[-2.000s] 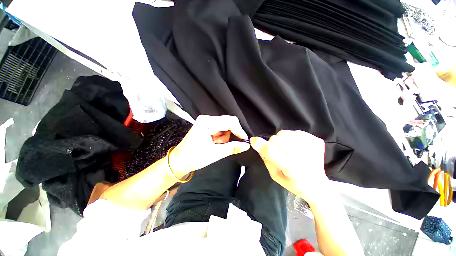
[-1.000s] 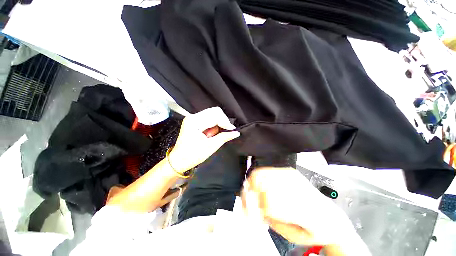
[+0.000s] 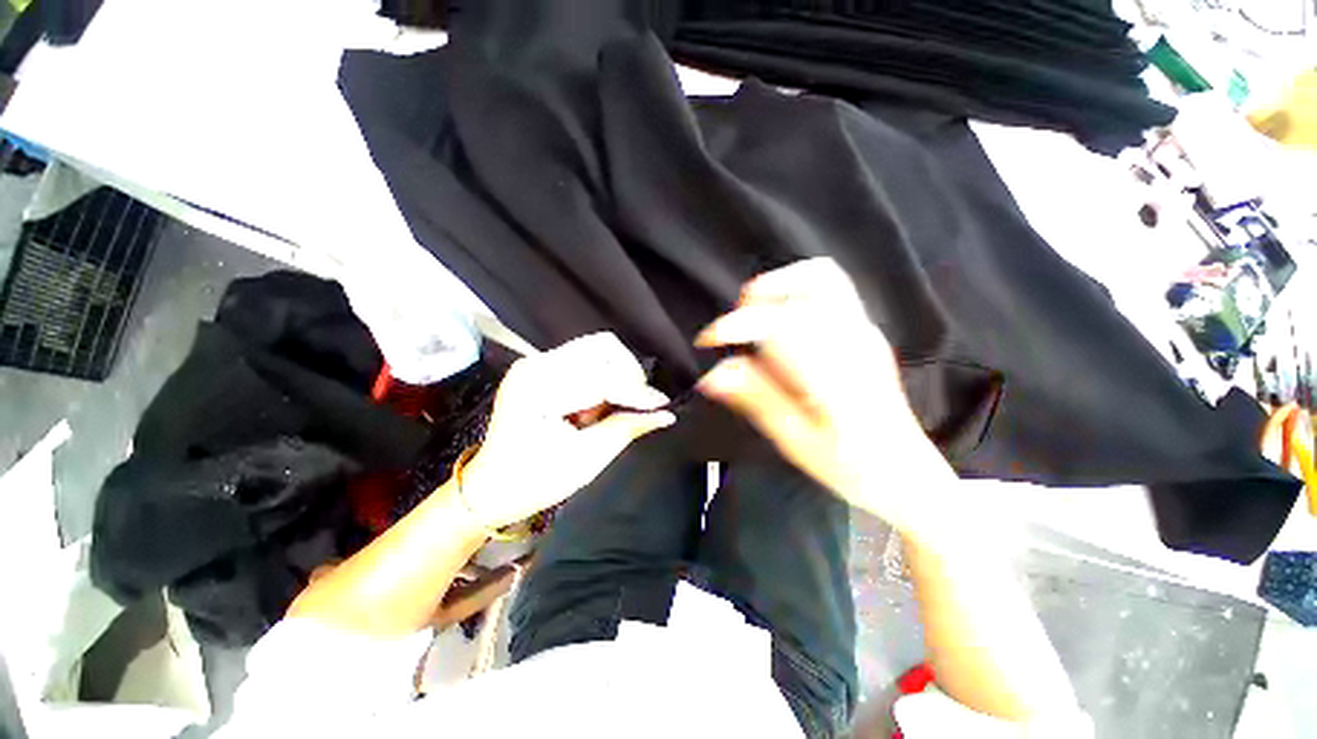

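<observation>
A smooth black garment piece (image 3: 809,188) lies over the white table and hangs over its front edge above my lap. My left hand (image 3: 571,426) pinches its folded edge between thumb and fingertips. My right hand (image 3: 809,375) is just right of it, over the cloth, slightly blurred, with thumb and fingers curled close together. I cannot tell whether it holds a needle; no needle or thread is clearly visible.
A stack of black garment pieces (image 3: 924,65) lies behind. Orange-handled scissors (image 3: 1285,440), small notions (image 3: 1228,296) and a patterned blue pouch (image 3: 1290,583) are at right. A black cloth heap (image 3: 217,448) and black crate (image 3: 80,282) are at left. The white table (image 3: 217,101) bears the cloth.
My right hand has risen from low over my lap to the cloth beside my left hand. My left hand keeps its pinch on the edge. The view has shifted slightly.
</observation>
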